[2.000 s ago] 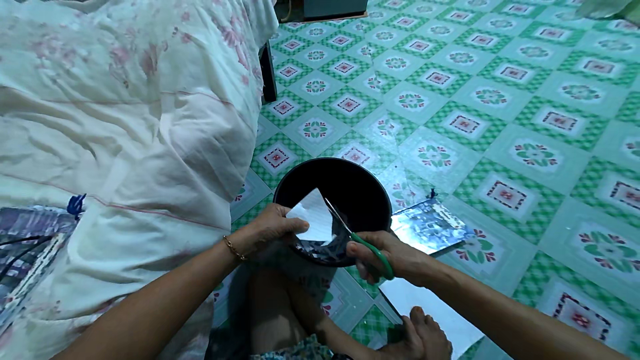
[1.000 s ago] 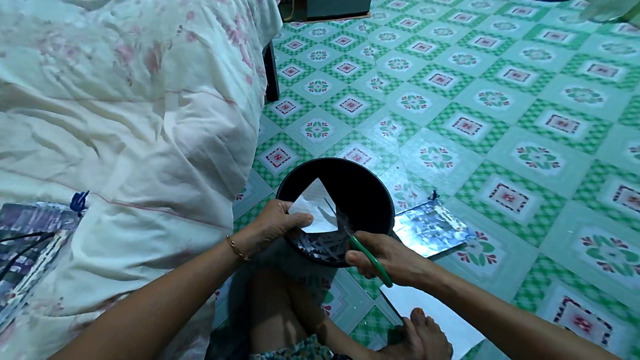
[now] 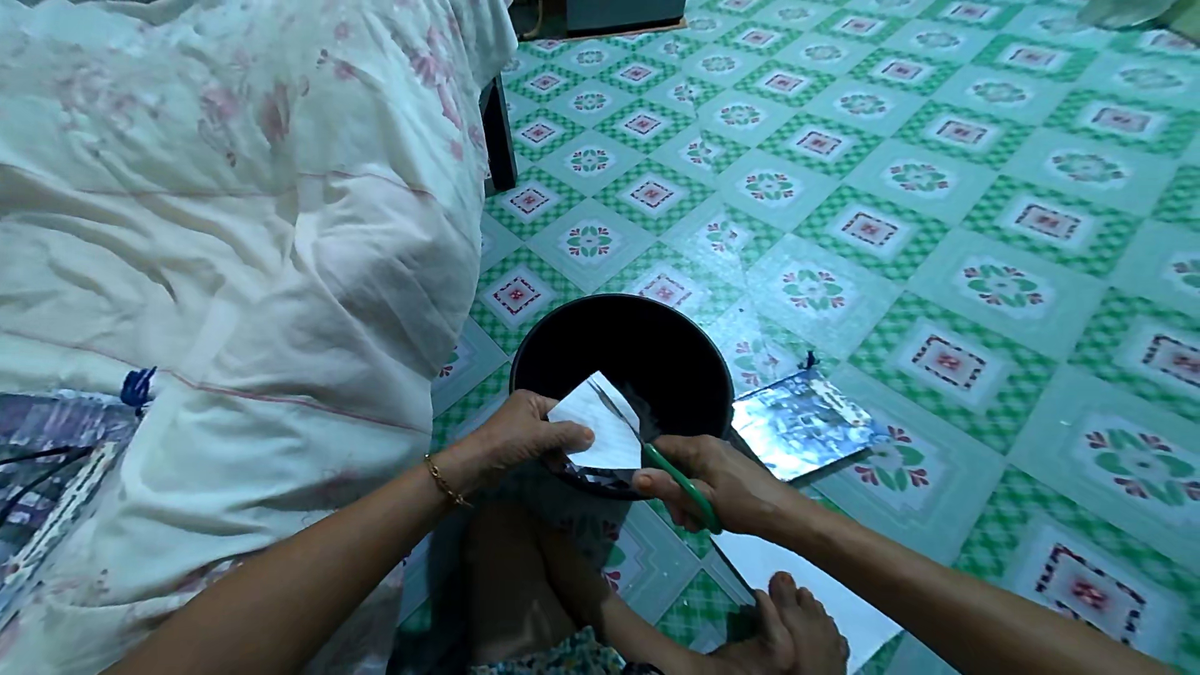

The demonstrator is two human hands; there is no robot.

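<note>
My left hand (image 3: 530,436), with a chain bracelet at the wrist, pinches a small piece of white paper (image 3: 600,436) between thumb and fingers. The paper is over the near part of a round black bin (image 3: 717,375). My right hand (image 3: 717,478) grips green-handled scissors (image 3: 680,480), their blades at the paper's upper right edge, where a narrow strip stands partly apart from the piece. Inside the bin, below the paper, lie cut scraps; the rest of its inside is dark.
A shiny silvery pouch (image 3: 797,422) lies on the patterned green floor right of the bin. A white sheet (image 3: 816,586) is under my foot (image 3: 797,623). Floral bedding (image 3: 309,262) hangs at the left, with a patterned item (image 3: 56,469) on it. A dark bed leg (image 3: 499,136) stands behind.
The scissors have moved against the paper's upper right edge, and the paper in my left hand has turned a little. The bin and the pouch have stayed in place.
</note>
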